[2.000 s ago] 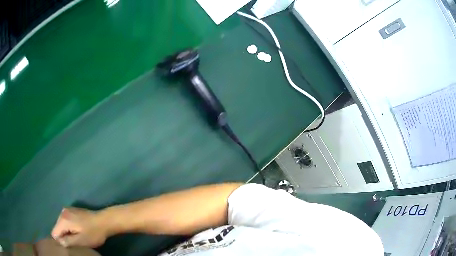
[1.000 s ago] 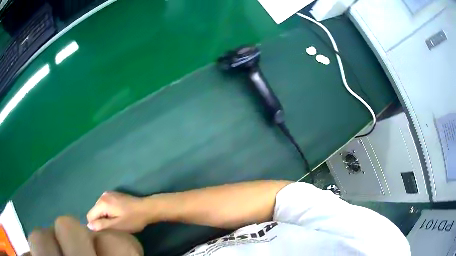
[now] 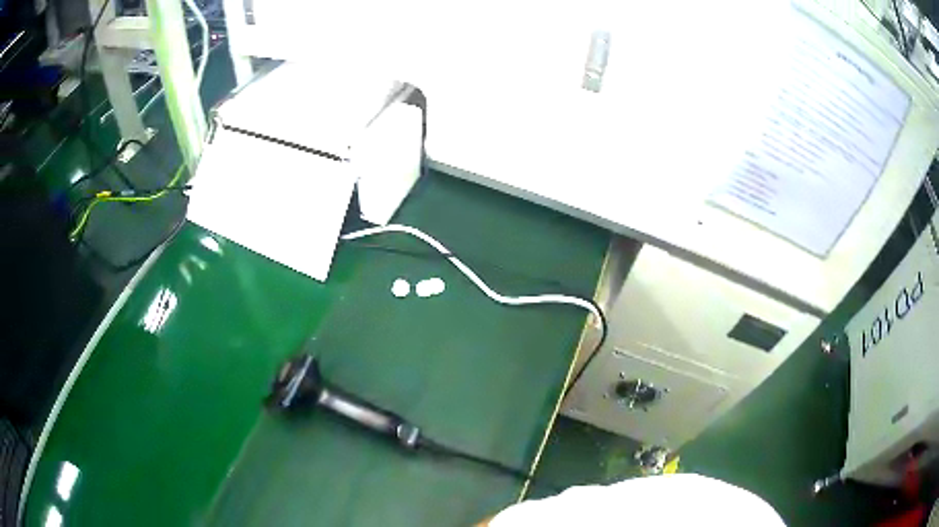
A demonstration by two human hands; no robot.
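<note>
A black handheld barcode scanner (image 3: 350, 406) lies on the dull green bench mat (image 3: 412, 360), its wide head at the edge of the glossy green conveyor belt (image 3: 154, 386). Its thin black cable (image 3: 474, 455) runs right from the grip over the mat's edge. Neither of my hands is in the picture. Only a white sleeve (image 3: 638, 506) with a sliver of skin shows at the bottom edge.
Small white pieces (image 3: 430, 287) lie on the mat near a curving white cable (image 3: 474, 276). A flat white panel (image 3: 273, 201) stands at the belt's far end. A white machine (image 3: 659, 134) with a printed sheet (image 3: 813, 134) borders the right side. A PD101 box (image 3: 896, 360) is at far right.
The view has swung toward the white machine, so the scanner appears lower and left. Both hands, seen at lower left before, have left the picture. The scanner still lies on the mat.
</note>
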